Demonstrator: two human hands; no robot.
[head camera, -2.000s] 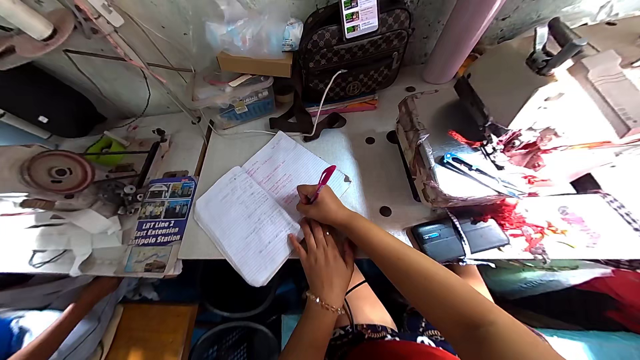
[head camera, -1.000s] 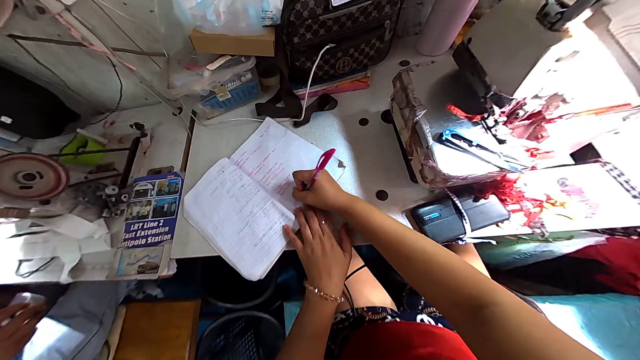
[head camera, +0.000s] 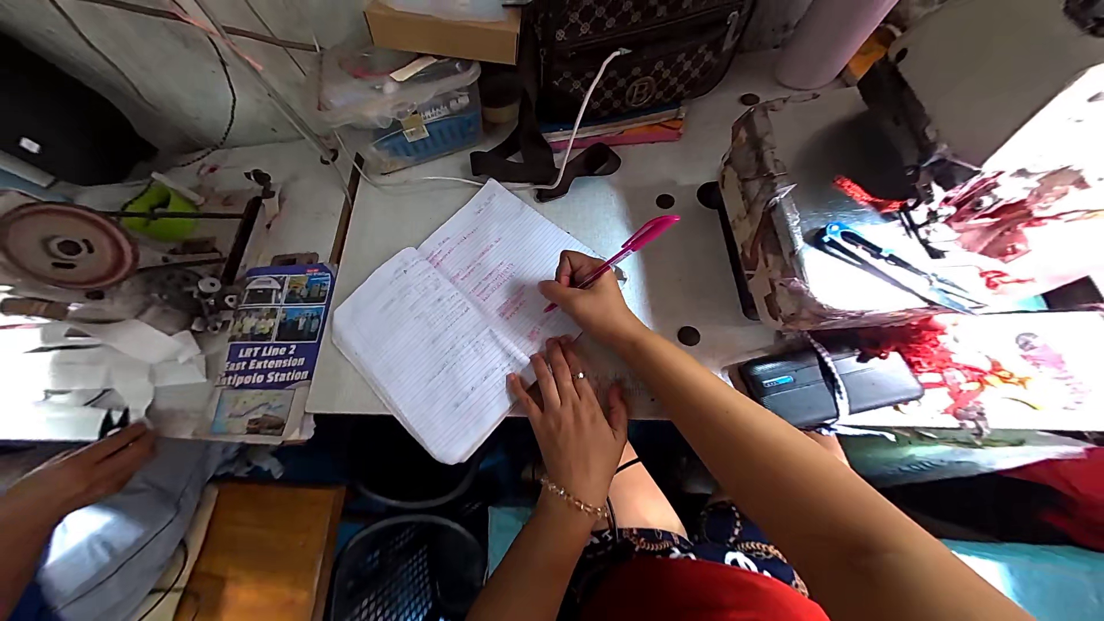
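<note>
An open lined notebook (head camera: 431, 345) with handwriting on both pages lies at an angle on the pale tabletop. My right hand (head camera: 595, 297) grips a pink pen (head camera: 638, 241), its tip at the lower part of the right page. Just below, my left hand (head camera: 569, 410) rests flat with fingers apart, fingertips on the notebook's lower edge by the table's front. It wears a ring and a beaded bracelet and holds nothing.
A printed booklet (head camera: 276, 345) and a machine's handwheel (head camera: 67, 246) are at left, near another person's hand (head camera: 108, 461). At right are blue-handled snips (head camera: 862, 246), red threads (head camera: 957, 371) and a strapped black power bank (head camera: 832, 384). Behind stand a plastic container (head camera: 423, 129) and a patterned bag (head camera: 638, 65).
The other person's hand at lower left has come up to the table edge. My right hand keeps its grip on the pen over the right page, and my left hand stays at the notebook's lower edge.
</note>
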